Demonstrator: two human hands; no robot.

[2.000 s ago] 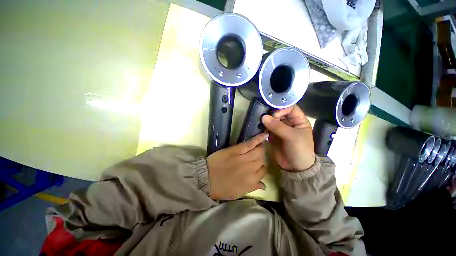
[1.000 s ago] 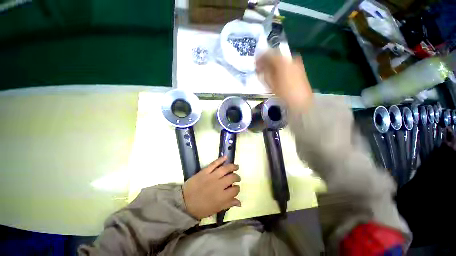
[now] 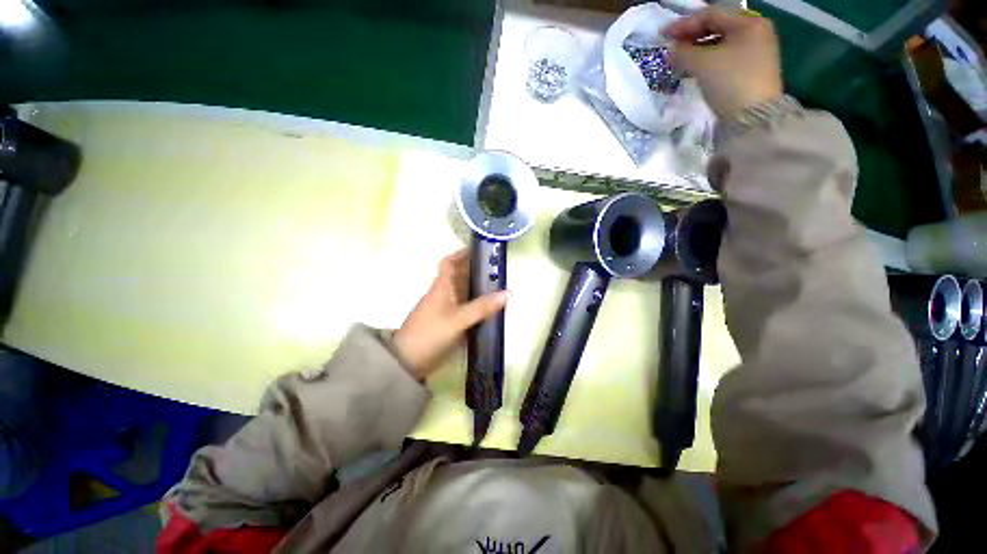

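Three dark grey hair dryers with silver rings lie on the yellow mat. My left hand (image 3: 438, 319) is around the handle of the left hair dryer (image 3: 487, 325), thumb across it below the buttons. The middle hair dryer (image 3: 563, 352) lies tilted beside it. The right hair dryer (image 3: 680, 357) is partly covered by my right sleeve. My right hand (image 3: 731, 60) is over the right side of the white parts bag (image 3: 633, 103), which holds small dark and silvery pieces. Its fingers are bent close together; whether a piece is between them is too small to tell.
A white tray (image 3: 520, 130) holds the bag and a small clear pile of parts (image 3: 548, 78). The green belt (image 3: 271, 65) runs behind the yellow bench (image 3: 216, 249). More dryers stand at the right edge (image 3: 945, 308), and another dark dryer lies at the far left (image 3: 38, 157).
My left hand has gone from the middle dryer's handle to the left one's. My right hand remains at the parts bag, now less blurred. The view has shifted left.
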